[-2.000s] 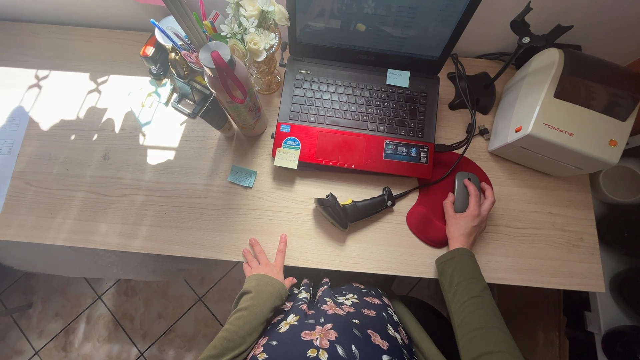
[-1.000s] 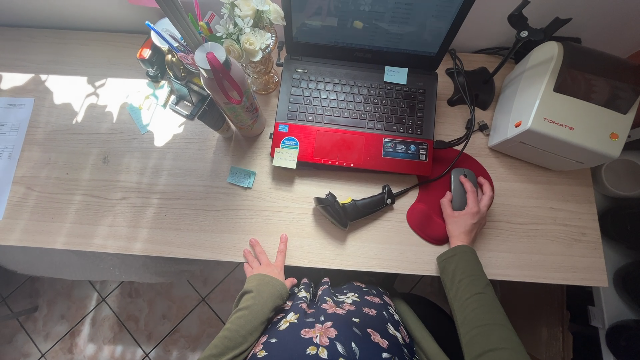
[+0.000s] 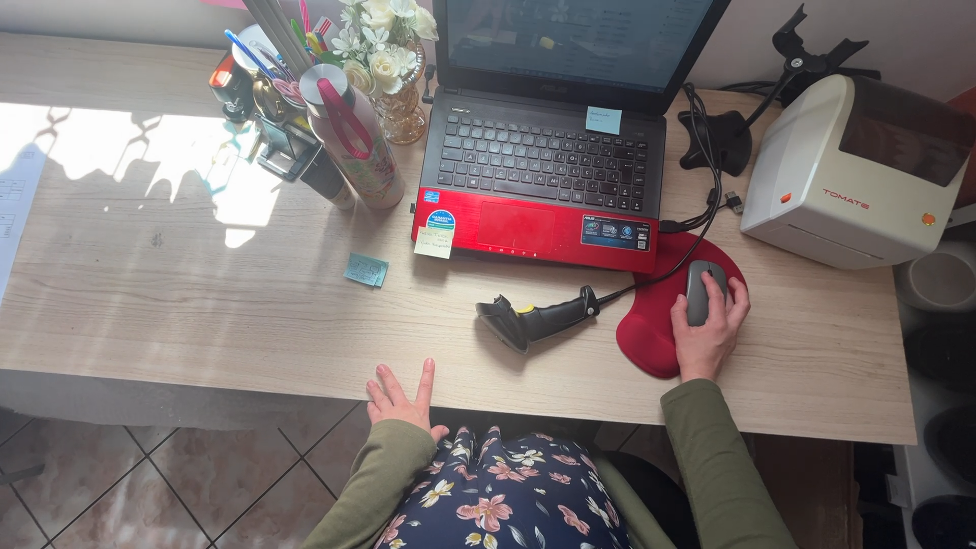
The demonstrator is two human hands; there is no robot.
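Note:
My right hand rests over a grey computer mouse, fingers curled around it, on a red mouse pad. My left hand lies at the desk's front edge with its fingers spread and nothing in it. Between the two hands a black handheld barcode scanner with a yellow trigger lies on the desk, its cable running past the pad. Behind it stands an open laptop with a red palm rest and sticky notes on it. A small stack of blue sticky notes lies left of the laptop.
A white label printer and a black stand are at the right. Left of the laptop are a bottle with a pink strap, a glass vase of white flowers and a pen holder. Paper lies at the desk's far left.

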